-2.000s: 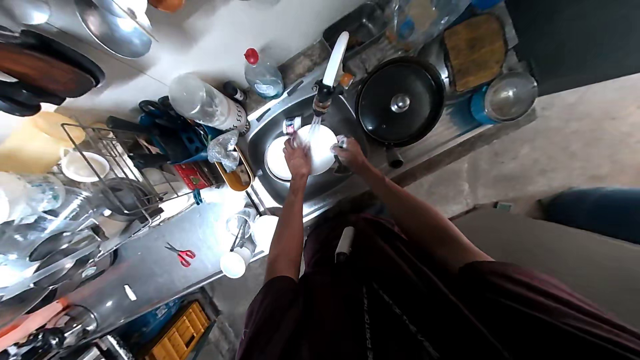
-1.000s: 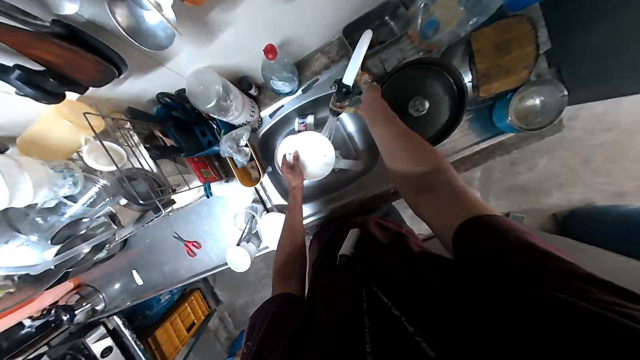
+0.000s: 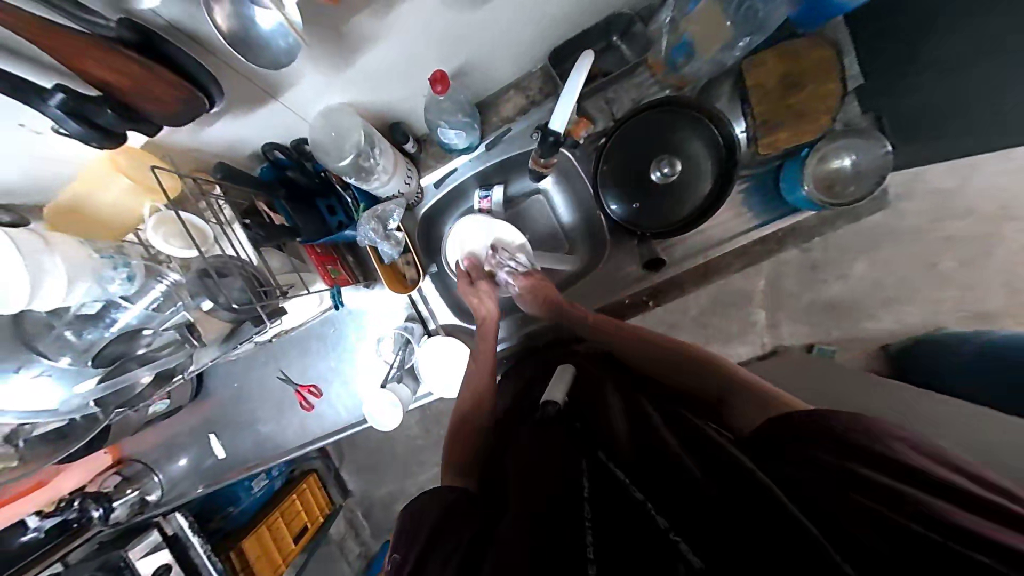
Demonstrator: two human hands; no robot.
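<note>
Over the steel sink [image 3: 588, 232] my left hand [image 3: 478, 290] grips the near edge of a white plate [image 3: 472, 238]. My right hand [image 3: 534, 290] presses a crumpled, clear or whitish thing [image 3: 510, 266] against the plate's right side; its kind cannot be told. A white cup with a printed side [image 3: 489, 199] stands in the basin just beyond the plate. The faucet [image 3: 546, 148] with its white lever rises at the sink's far edge, and no stream of water shows from it. Part of a pale, flat thing lies in the basin right of my right hand.
A lidded black pan [image 3: 666, 168] sits right of the sink. Behind it stands a red-capped bottle [image 3: 453, 120]. To the left are a yellow sponge tray [image 3: 398, 268], white cups [image 3: 388, 406], red-handled scissors [image 3: 304, 392] and a wire dish rack [image 3: 216, 232]. A wooden board [image 3: 792, 96] lies far right.
My right hand has come back from the faucet to the plate and now holds the crumpled thing there. The stream seen from the faucet a second ago is gone. My left hand stays on the plate.
</note>
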